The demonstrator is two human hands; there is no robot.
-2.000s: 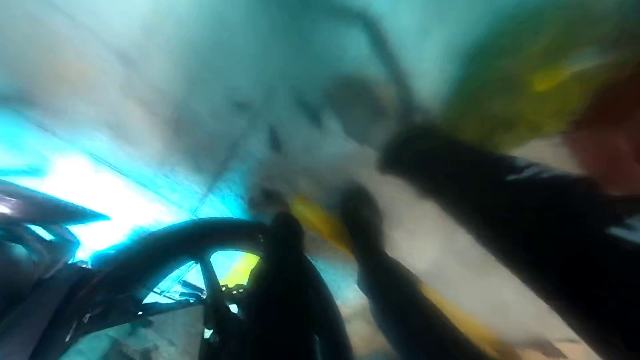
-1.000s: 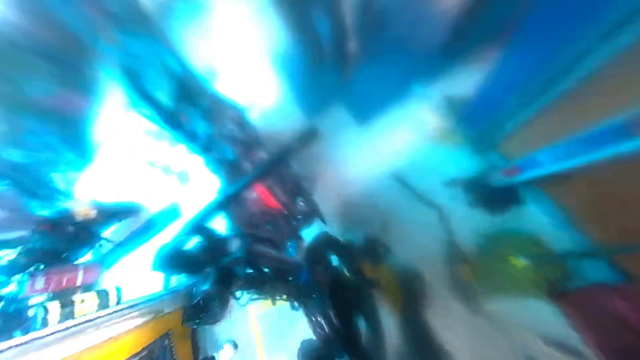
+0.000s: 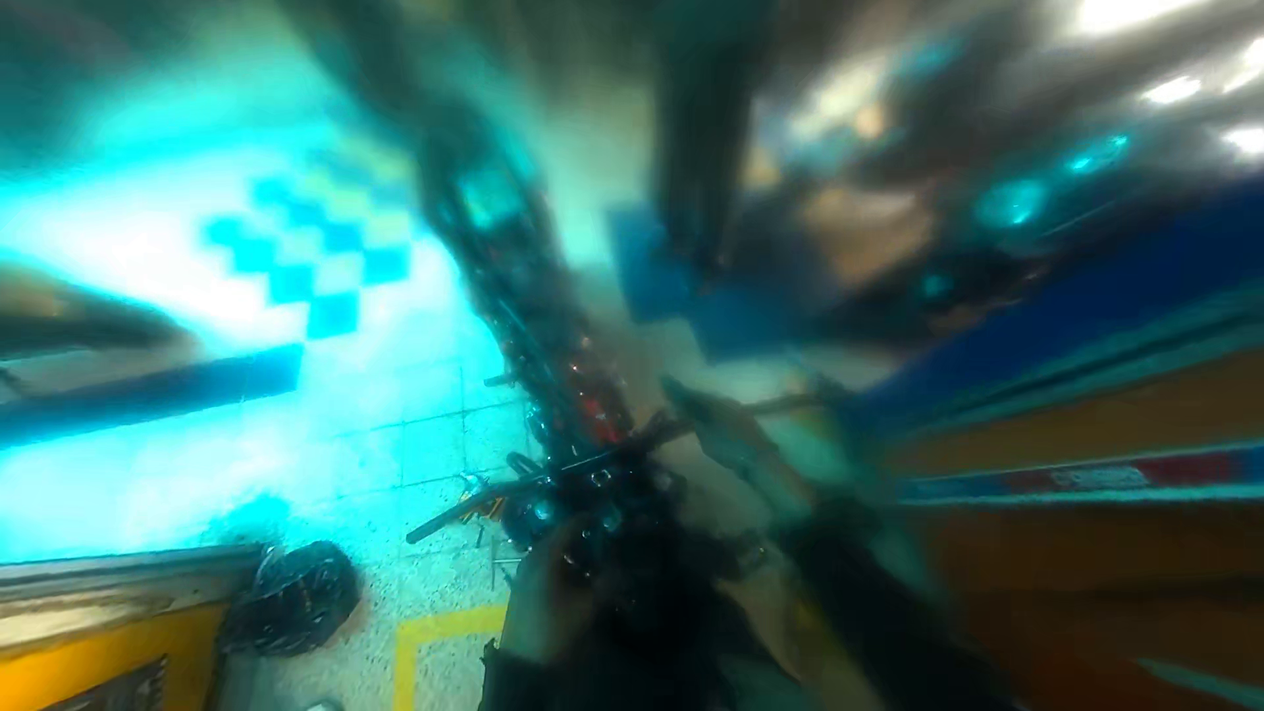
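Note:
A motorcycle [image 3: 583, 395] with a red part near its middle stands below me, much of it smeared by motion blur. Its handlebar [image 3: 464, 509] crosses the lower centre, the left end bare of any hand. My right hand [image 3: 731, 439], in a dark sleeve, is over or beside the handlebar's right side, fingers pointing up and left; whether it touches the bar is unclear. At the bottom centre, my left hand [image 3: 548, 588] is close to the dark front parts of the motorcycle, its fingers hidden or blurred.
A black bag-like bundle [image 3: 301, 597] lies on the tiled floor beside a yellow-fronted unit [image 3: 109, 657] at lower left. A yellow floor line [image 3: 449, 624] runs near the motorcycle. Along the right is a large blue and orange-brown structure [image 3: 1086, 553]. Dark blurred shapes fill the top.
The view has swung strongly. One second ago no hand could be made out clearly; now both my hands show near the motorcycle's handlebar. The wheel seen two seconds ago is out of plain sight.

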